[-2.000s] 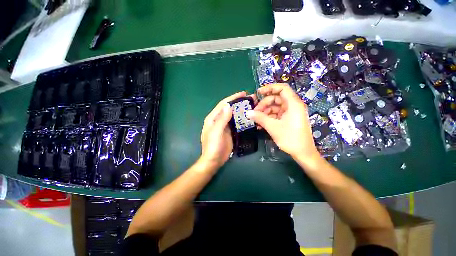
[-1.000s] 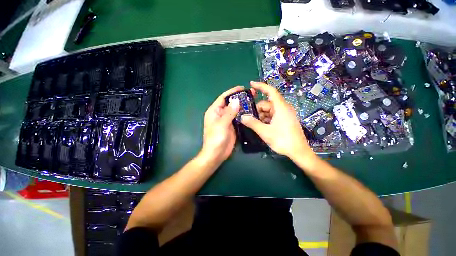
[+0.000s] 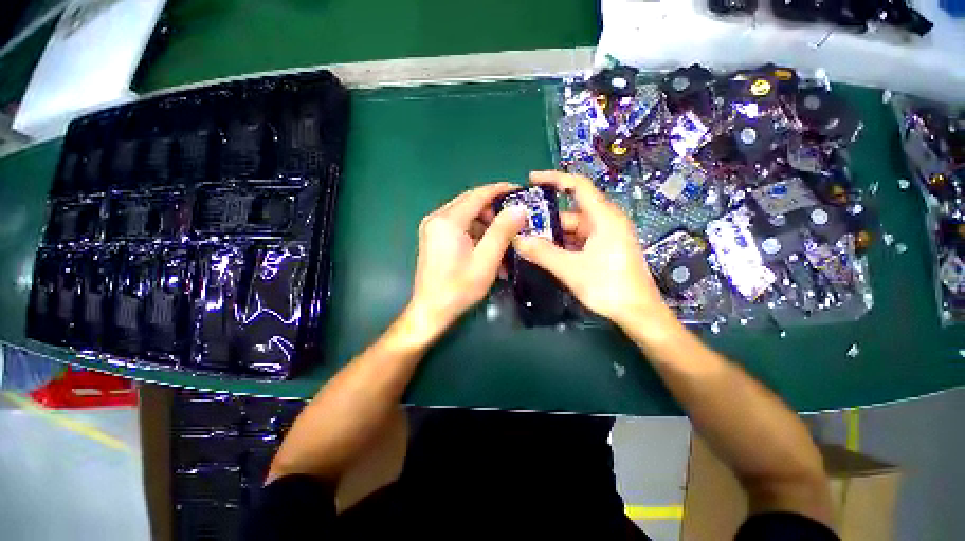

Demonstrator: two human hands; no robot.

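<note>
My left hand (image 3: 457, 254) and my right hand (image 3: 598, 248) hold a black phone housing (image 3: 536, 291) between them, above the green mat. A silvery circuit board with blue spots (image 3: 538, 216) sits in the upper part of the housing. Both thumbs press on the board, one at its left edge and one at its lower edge. The fingers behind the housing are partly hidden. The lower part of the housing shows dark below the thumbs. Whether the board is fully seated cannot be told.
A stack of black blister trays (image 3: 180, 227) lies at the left. A pile of boards and speakers (image 3: 741, 211) on clear plastic lies at the right, another (image 3: 942, 190) at the far right. White scraps dot the green mat (image 3: 392, 159). Beyond the pale rail (image 3: 466, 69) is a green belt.
The board was held by the right fingertips over the housing; now both thumbs press on it. The left thumb has moved in over the board's left edge. The view has shifted slightly.
</note>
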